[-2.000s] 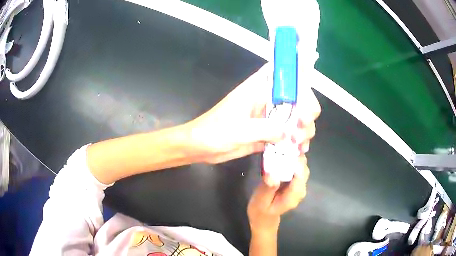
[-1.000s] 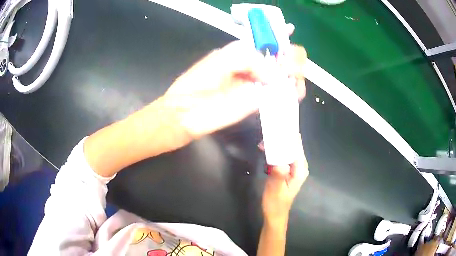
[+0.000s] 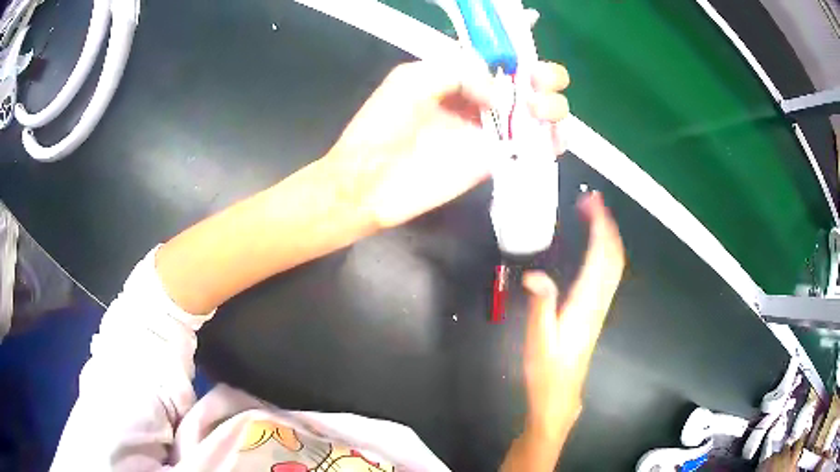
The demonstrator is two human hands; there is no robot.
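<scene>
My left hand holds a white housing shell around its narrow middle, with its rounded lower end pointing toward me. The blue battery cell sits in the shell's open upper part, cut off by the top edge of the picture. A thin red lead wire runs down from the battery's end into the shell. My right hand is apart from the shell, fingers spread and empty, just below right of it. A red screwdriver handle lies on the bench below the shell; its shaft is not clearly visible.
White curved arms lie at the upper left of the black bench. A pale rail separates it from the green belt. White shells, one showing blue, and other parts lie at the lower right. Tiny white bits lie on the bench.
My right hand has let go of the shell's lower end and moved right, opening. The shell in my left hand has moved up a little. The red handle, partly hidden before, now shows clearly.
</scene>
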